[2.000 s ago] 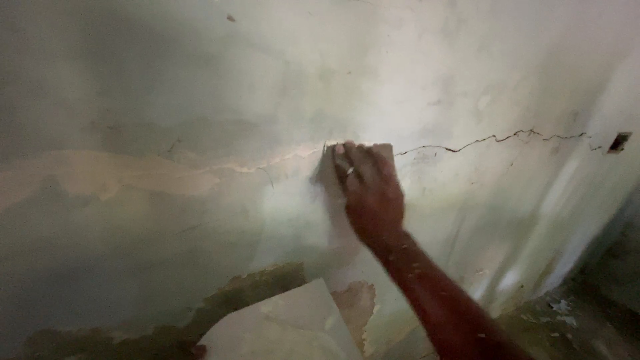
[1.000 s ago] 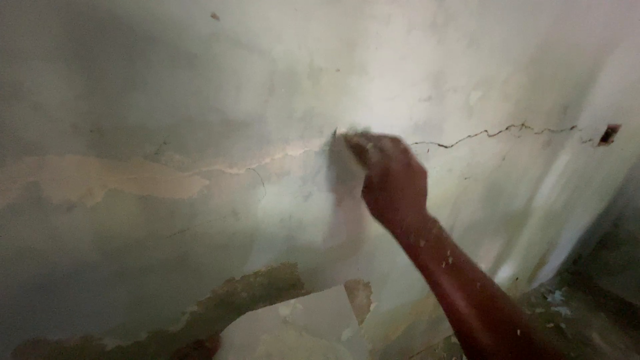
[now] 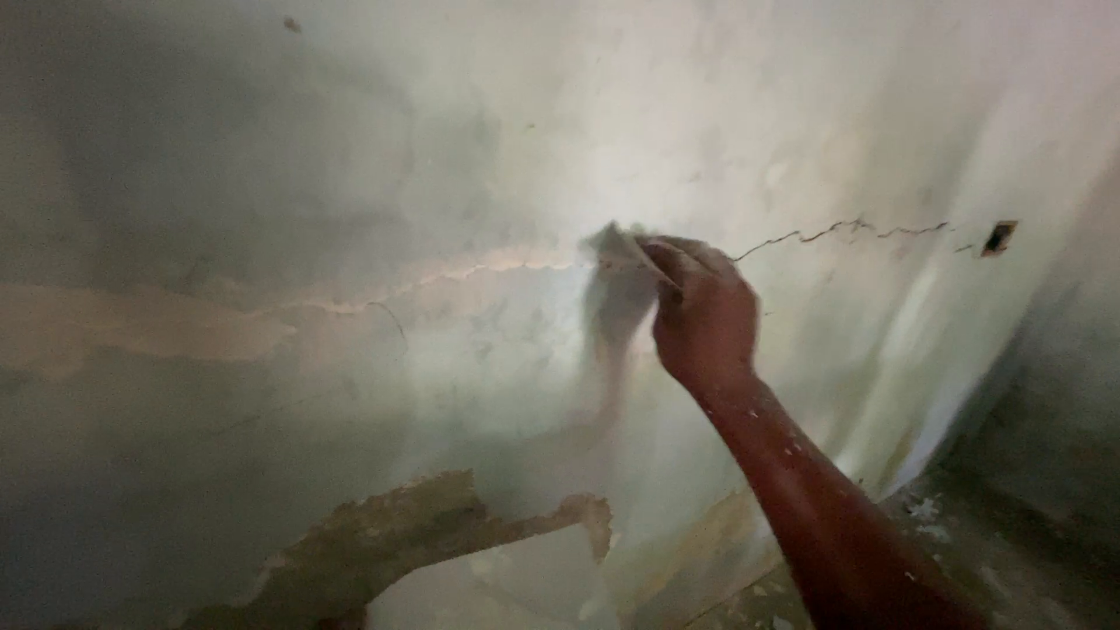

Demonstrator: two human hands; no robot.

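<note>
My right hand (image 3: 707,306) pinches a thin, flat scraper blade (image 3: 623,249) against a cracked wall (image 3: 490,175). The blade lies where a jagged crack (image 3: 818,232) meets a pale filled strip (image 3: 350,306); my fingers hide part of it, and its handle cannot be made out. Specks of pale material dot the forearm. Low in the view is a pale flat board (image 3: 499,586) with a pointed upper corner. A dim bit of my left hand (image 3: 352,618) shows at the board's left edge, by the bottom of the frame, and appears to grip it; most of that hand is out of view.
A recessed wall box (image 3: 999,238) sits at the crack's right end. Behind the board, a rough brown patch of bare wall (image 3: 385,525) shows. The wall meets a dark corner at the right, with pale flakes (image 3: 926,516) on the surface below.
My right hand has turned at the wrist, and the blade now shows more to the left of the fingers. The board has shifted right relative to the brown patch.
</note>
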